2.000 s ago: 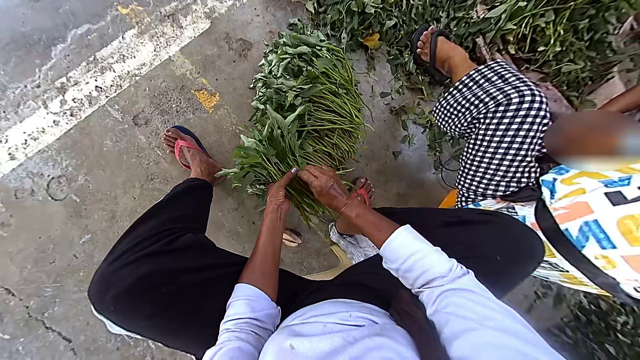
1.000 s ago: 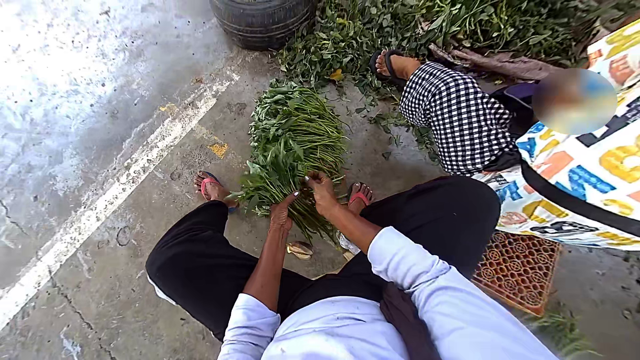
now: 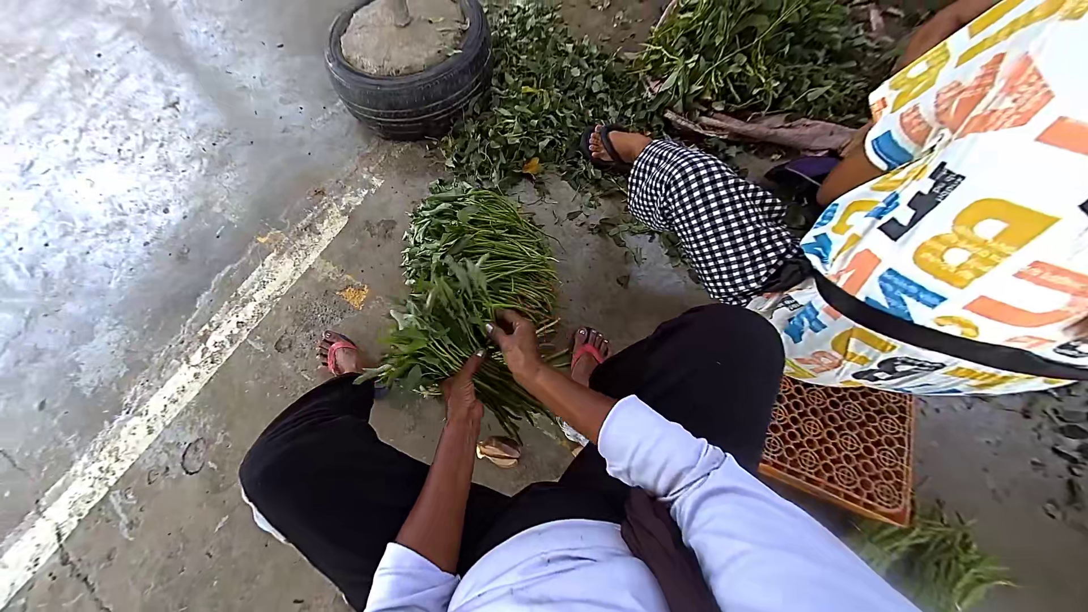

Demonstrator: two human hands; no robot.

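Note:
Bundles of leafy green stems (image 3: 484, 246) lie in a row on the concrete between my feet, leaves to the left and stem ends to the right. My left hand (image 3: 463, 387) is at the near edge of the nearest leafy bunch (image 3: 433, 340), its thumb raised against the stems. Just right of it, my right hand (image 3: 517, 344) reaches over the stems with bent fingers. The fingertips of both hands are close together. Whether either hand grips stems is unclear, since leaves and the hands themselves hide the contact.
A tyre filled with concrete (image 3: 412, 72) stands at the top. Loose greens (image 3: 552, 93) are heaped beside it. At right sits a person in checked trousers (image 3: 714, 217) and a printed garment (image 3: 960, 255), near an orange plastic crate (image 3: 841, 446). A brownish object (image 3: 499, 451) lies near my hands.
The view has swung right and up, showing more of the tyre and crate. My hands stay at the near end of the greens. The neighbouring person leans differently, with the printed garment filling more of the right side.

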